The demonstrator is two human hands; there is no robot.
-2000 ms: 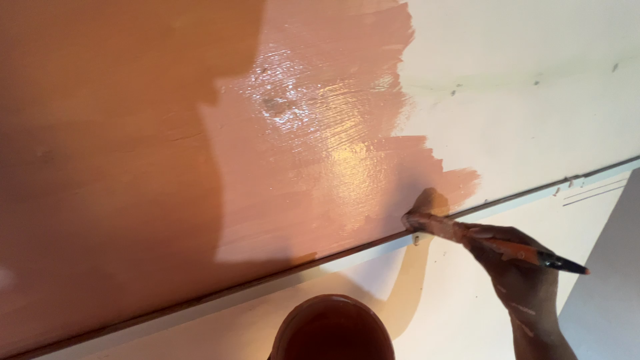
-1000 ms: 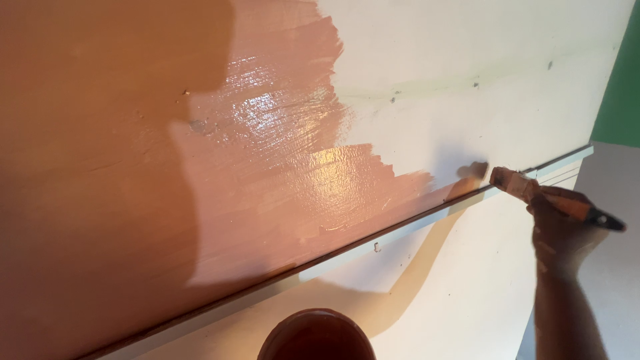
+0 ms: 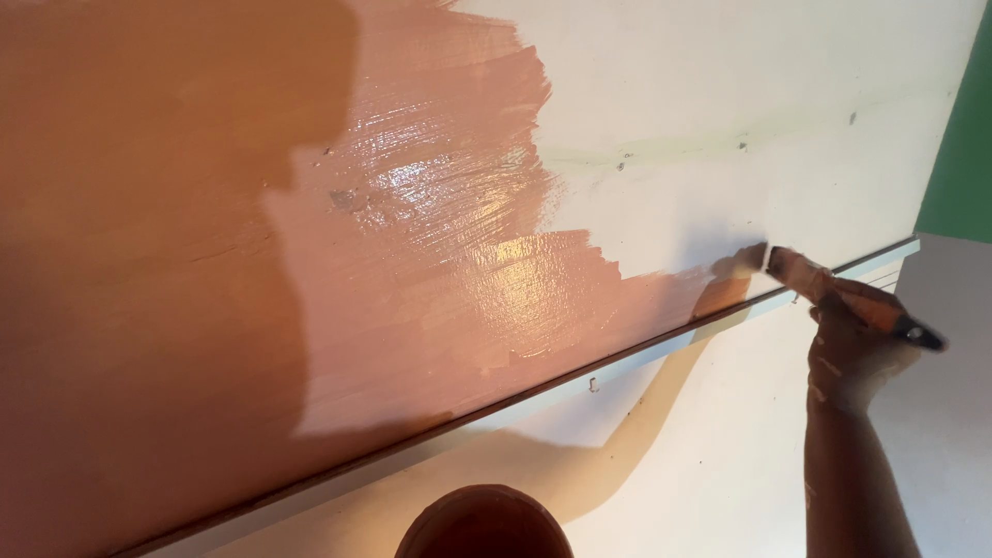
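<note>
My right hand (image 3: 856,341) grips a paintbrush (image 3: 860,298) whose black-tipped handle points right and whose bristles point left, over the white wall (image 3: 697,194) just above a dark-edged trim strip (image 3: 604,364). Whether the bristles touch the wall I cannot tell. Wet pink paint (image 3: 434,310) covers the wall's left part, with a ragged edge and a narrow tongue along the strip. At the bottom, a round container (image 3: 484,527) shows its dark reddish inside. My left hand is out of view.
A green wall section (image 3: 961,155) lies at the far right, above a grey surface (image 3: 945,403). Small hooks (image 3: 594,385) hang under the trim strip. Shadows of a head and an arm fall across the wall. Small marks dot the white part.
My right hand has moved right along the trim strip with the brush, away from the pink paint's edge at first. The pink tongue beside the strip now reaches further right.
</note>
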